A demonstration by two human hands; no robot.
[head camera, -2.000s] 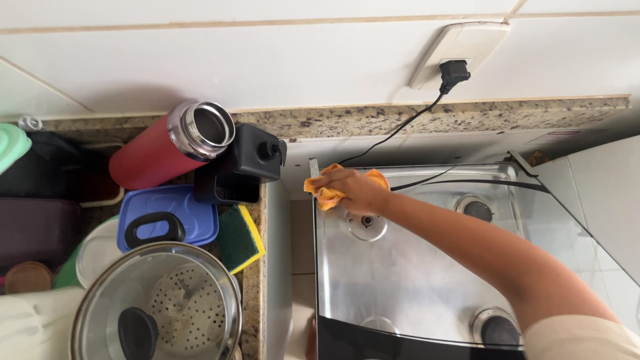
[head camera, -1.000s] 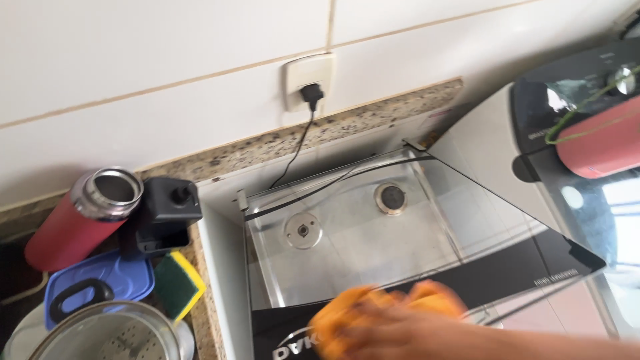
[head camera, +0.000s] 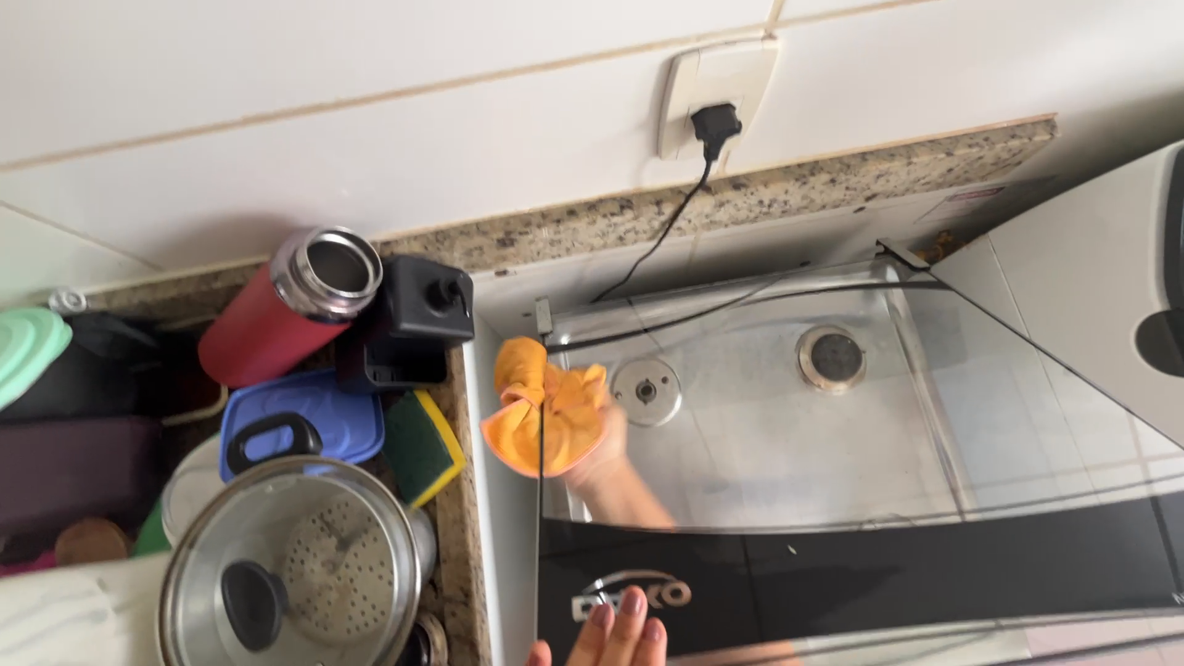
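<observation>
My right hand [head camera: 601, 458] grips an orange cloth [head camera: 555, 416] at the left edge of the stove's raised glass lid [head camera: 832, 573]. The hand and forearm show through the glass; the cloth bunches around the edge, partly outside it. Lower down, at the bottom edge of the view, my left hand [head camera: 622, 638] has its fingers extended over the lid's black band, which bears writing. Nothing shows in it, and its palm is out of view. Through the glass appear the metal cooktop [head camera: 740, 444] and two round burner bases, the left one [head camera: 646, 392] nearest the cloth.
On the granite counter [head camera: 462, 564] at left stand a red steel-rimmed flask [head camera: 277, 324], a black plastic holder [head camera: 425, 305], a blue lid [head camera: 361, 416], a green-yellow sponge [head camera: 421, 449] and a pot with a glass lid [head camera: 342, 555]. A black cord runs from a wall outlet [head camera: 684, 83] behind the stove.
The orange cloth has moved from the lid's front band to its left edge, with my right hand now seen through the glass. My left hand has come into view at the bottom.
</observation>
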